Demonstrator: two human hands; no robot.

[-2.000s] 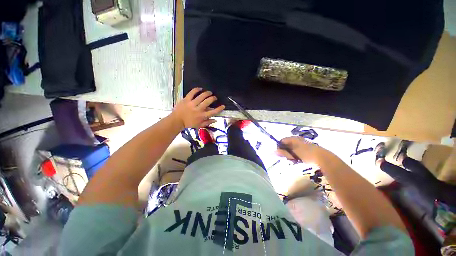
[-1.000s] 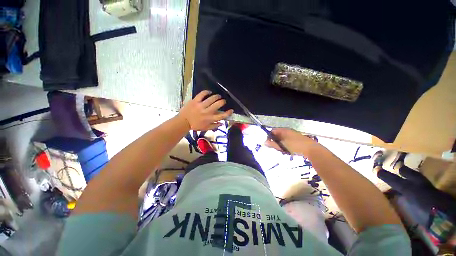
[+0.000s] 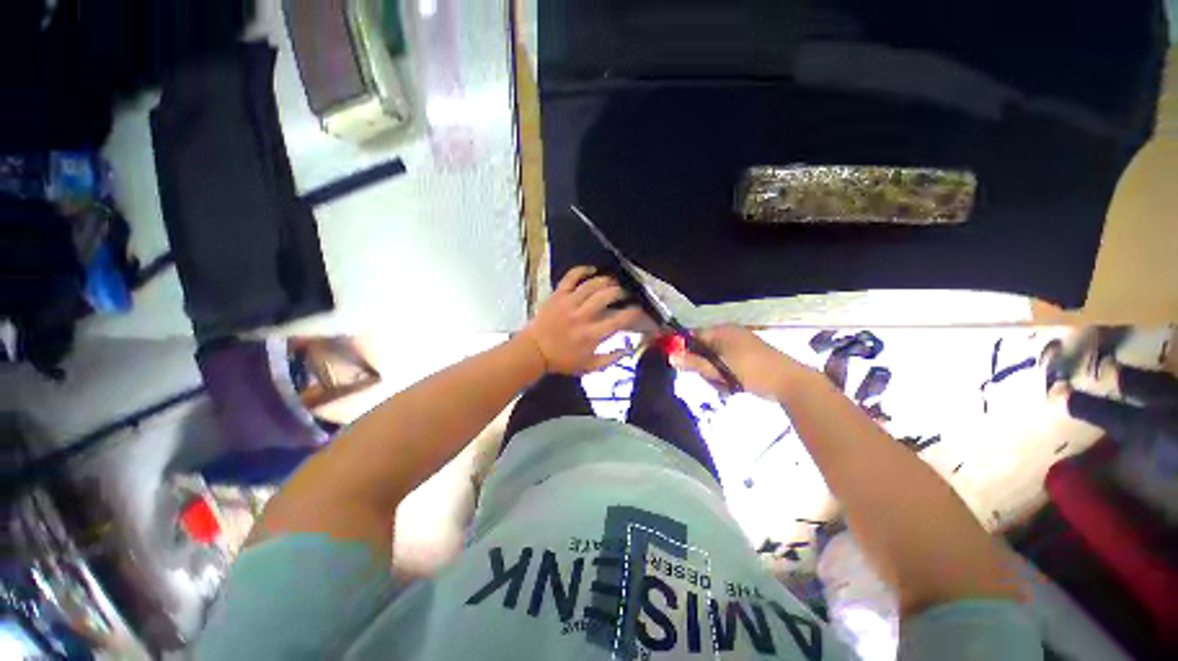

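The black garment panel (image 3: pixel 672 142) lies flat on the table in front of me. A mottled gold-brown cloth weight (image 3: pixel 858 195) rests on it, right of centre. My right hand (image 3: pixel 739 360) holds the tailor's shears (image 3: pixel 637 274) at the handles, by the table's front edge. The long blades point forward and left over the panel's near left corner. My left hand (image 3: pixel 588 320) is on the panel's near left edge, just left of the blades, fingers spread. Whether its fingertips pinch cloth is hard to see.
Left of the seam, a folded black piece (image 3: pixel 239 194) with a strip and a cream case with a brown-red top (image 3: pixel 368 110) lie on the table. Tan paper (image 3: pixel 1137 245) shows at right. Black scraps litter the floor. A person's dark-clothed legs show at the right edge.
The whole view has shifted, so the table things sit further right. The shears and my right hand have moved in closer to my left hand. The cloth weight still lies on the panel.
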